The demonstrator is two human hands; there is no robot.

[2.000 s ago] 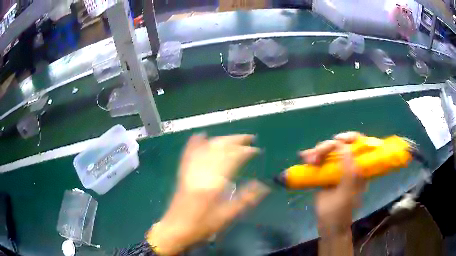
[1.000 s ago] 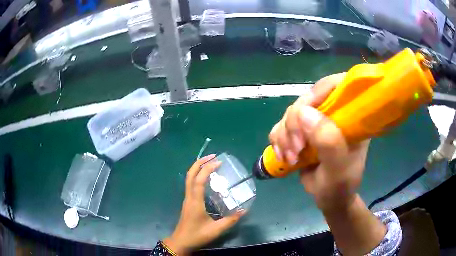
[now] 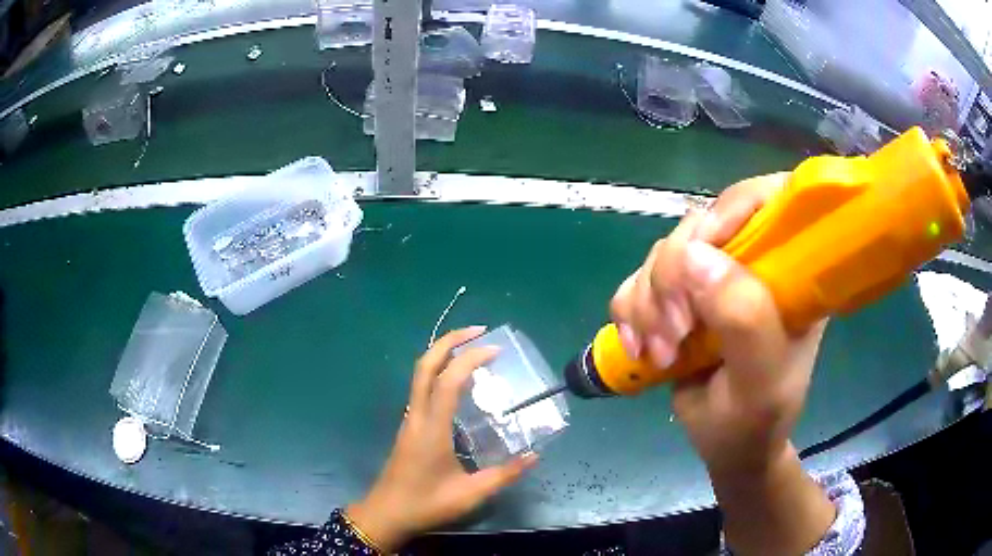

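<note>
My right hand (image 3: 723,293) holds the yellow-orange electric screwdriver (image 3: 838,244), its black nose pointing down and left. Its thin dark bit (image 3: 538,399) reaches the white parts on a clear plastic housing (image 3: 522,353). My left hand (image 3: 441,434) grips this housing from the left, fingers above and thumb below. A white round piece (image 3: 493,393) lies on the housing near the bit tip. A thin white cord (image 3: 444,315) sticks up behind the fingers. Whether a screw sits under the bit cannot be told.
A frosted screw bin (image 3: 272,285) with a silvery heap stands at upper left. A set-aside housing (image 3: 169,364) with a white disc (image 3: 129,440) lies at left. Behind the pale rail (image 3: 522,193) and post (image 3: 396,98), more housings lie on the belt. A dark cord (image 3: 870,418) runs at right.
Two seconds ago my left hand was blurred over the bench and the screwdriver lay lower, nearly level. Now the housing is held and the bit is on it. Since one second ago, little has changed.
</note>
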